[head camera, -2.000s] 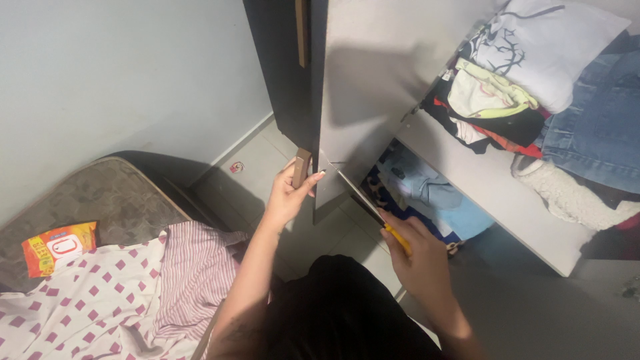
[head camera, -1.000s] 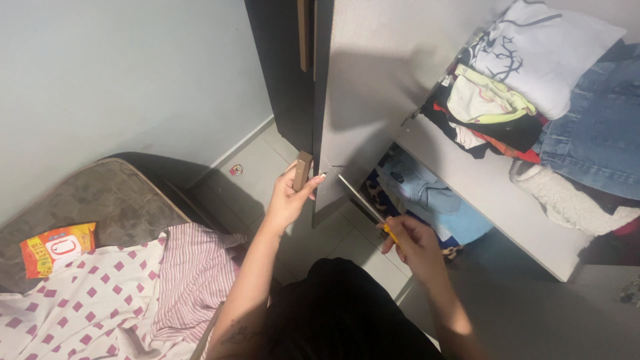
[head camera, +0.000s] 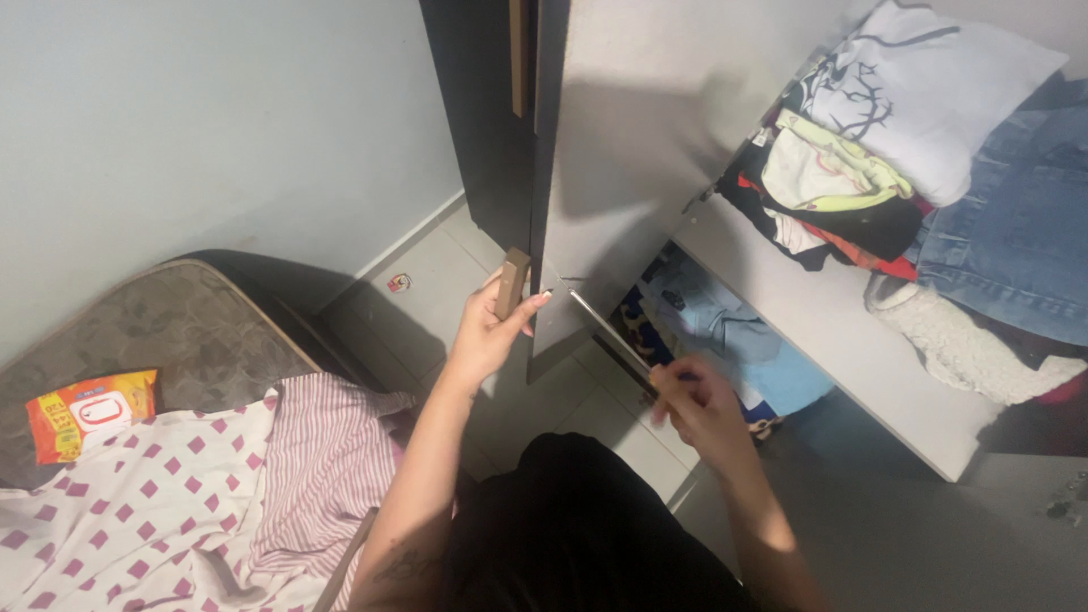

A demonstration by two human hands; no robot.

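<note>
My left hand grips a brown door handle at the edge of the open wardrobe door, thumb against the door's edge. My right hand has its fingers curled at the handle end of a screwdriver, whose handle is mostly hidden by the blurred fingers. The screwdriver's metal shaft slants up and left, its tip at or close to the door's inner face near the handle; contact is not clear.
A wardrobe shelf at the right holds folded clothes and jeans, with more clothes below it. A mattress at the left bears a wipes packet and a patterned cloth. A second brown handle is above.
My right hand's fingers have shifted around the screwdriver's handle, whose yellow part showed earlier and is now covered. My left hand stays on the door handle.
</note>
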